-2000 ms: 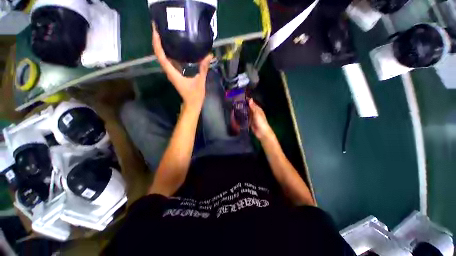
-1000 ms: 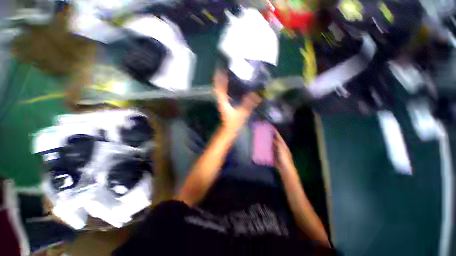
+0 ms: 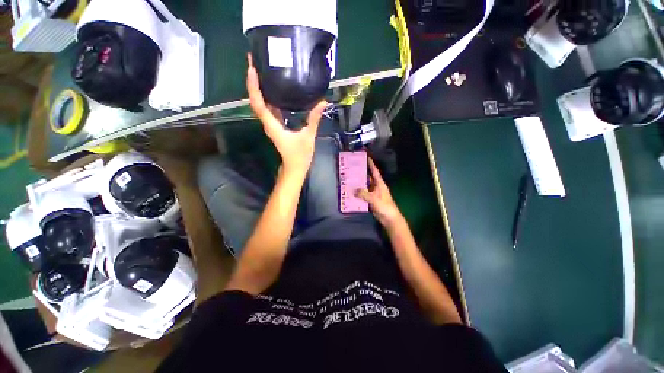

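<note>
A dome camera (image 3: 298, 69) with a white hood and a black ball hangs over the front edge of the green bench, a white label on its ball. My left hand (image 3: 291, 138) holds the ball from below, thumb and fingers spread to its two sides. The camera's upper part is cut off by the picture's top edge. My right hand (image 3: 378, 197) holds a mobile phone (image 3: 354, 182) over my lap, its pink side facing up. The fingers behind the phone are hidden.
Another dome camera (image 3: 116, 65) and a yellow tape roll (image 3: 68, 111) are on the bench at left. A carton (image 3: 207, 269) piled with cameras stands below. At right are a mouse (image 3: 507, 69), a white strip (image 3: 539, 156), a black pen-like stick (image 3: 520, 211) and more cameras.
The phone showed its dark screen side two seconds ago; now its pink side shows. The view swung and came back. My left hand stays at the camera ball.
</note>
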